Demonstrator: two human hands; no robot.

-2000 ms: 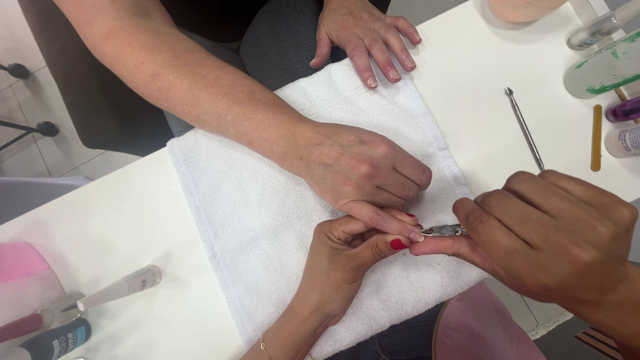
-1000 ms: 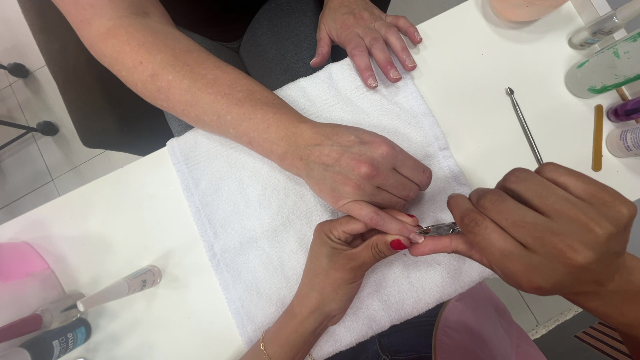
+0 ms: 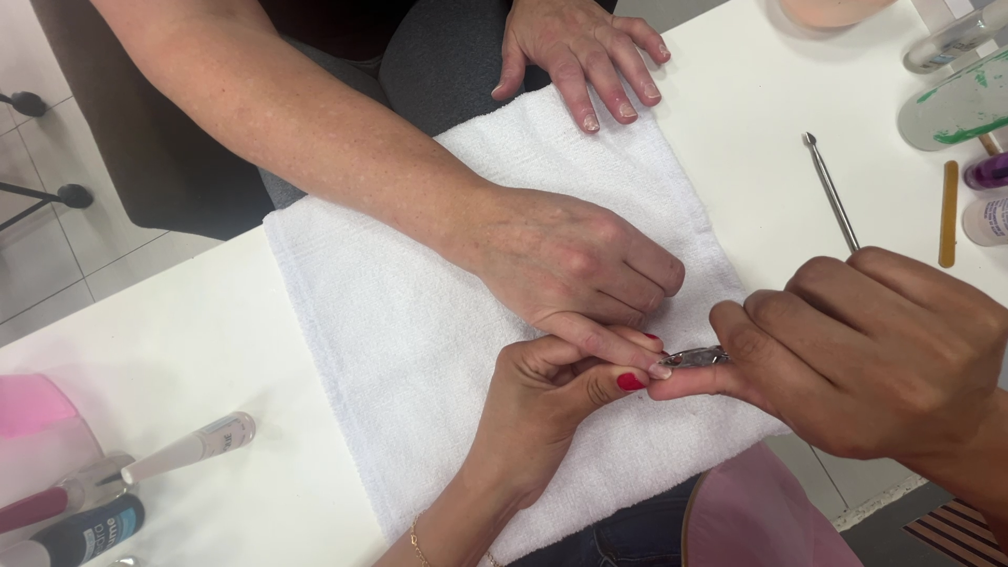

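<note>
My left hand (image 3: 551, 394), with red nails and a fine bracelet, pinches one finger of another person's hand (image 3: 583, 268) between thumb and fingers. Cuticle nippers (image 3: 697, 357) of shiny metal are gripped in my right hand (image 3: 858, 354); their jaws meet that finger at its nail, and the handles are hidden in my fist. One finger of my right hand stretches out below the nippers, close to the held fingertip. Under the hands lies a white terry towel (image 3: 409, 339). The person's other hand (image 3: 587, 63) rests flat at the towel's far edge.
A metal cuticle pusher (image 3: 831, 190) and a brown nail file (image 3: 948, 214) lie on the white table (image 3: 740, 102). Several bottles and a green-smeared container (image 3: 957, 106) stand at the right. At the lower left are polish bottles, a dark bottle (image 3: 94, 531) and a pink item (image 3: 35, 405).
Since the earlier frames, the fingers of my right hand have shifted slightly around the nippers. My left hand and the other person's hands have stayed in place.
</note>
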